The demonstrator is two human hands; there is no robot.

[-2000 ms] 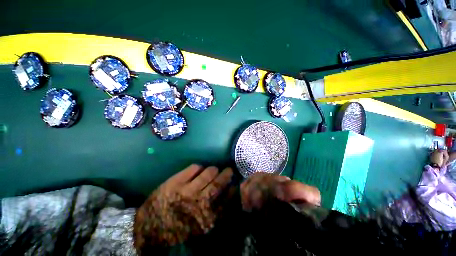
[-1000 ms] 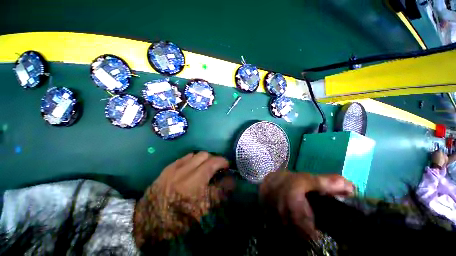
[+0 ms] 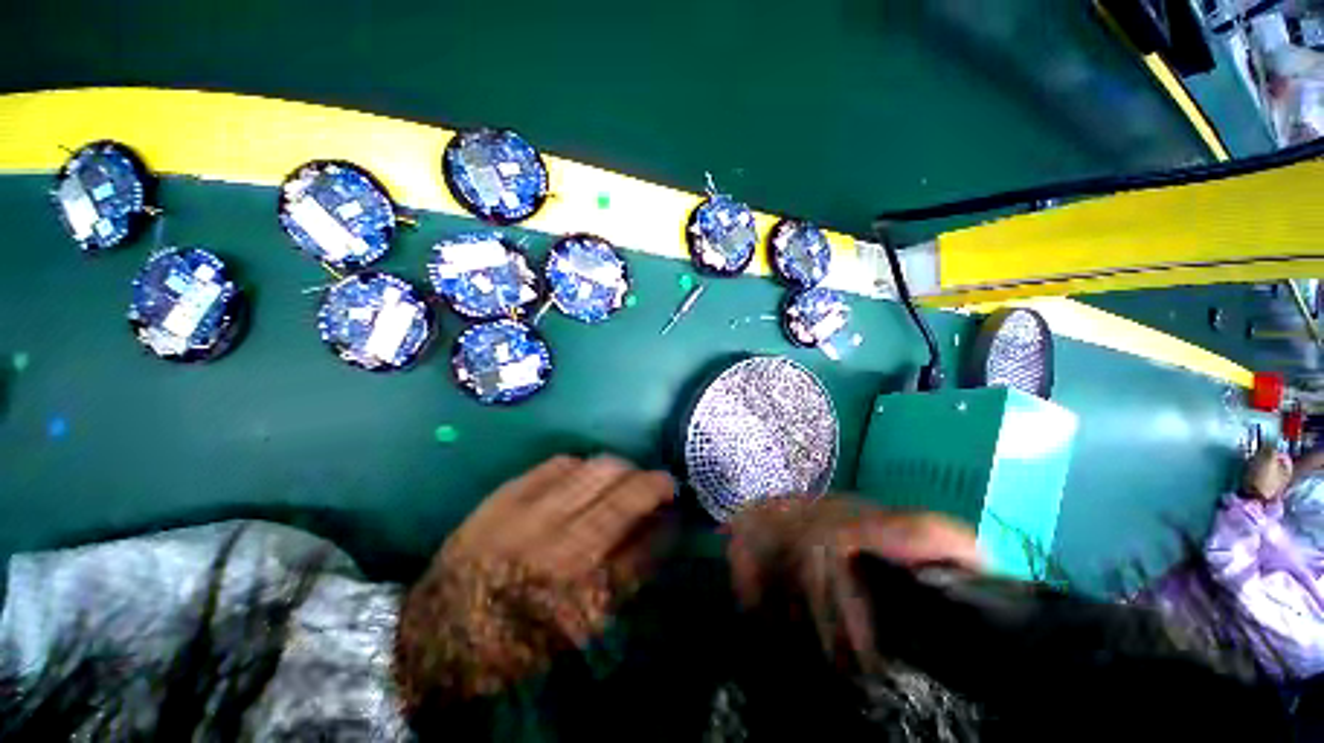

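Observation:
My left hand lies low in the middle, back up, fingers bent to the right; what is under its fingers is dark and hidden. My right hand is just below the screw dish, blurred, its fingers around a thick black electric screwdriver that runs to the lower right. The screwdriver's tip cannot be seen. The round dish has a grainy silver face. Several round circuit board modules lie beyond my hands, one nearest my left hand and one behind the dish.
A green box stands right of the dish, with a second dish behind it. A thin metal pin lies between module groups. A yellow post with a black cable reaches in from the right. Another person's hand shows far right.
My right hand has moved right from its earliest place, and its fingers show around the black screwdriver. My left hand has shifted slightly. The modules keep their arrangement.

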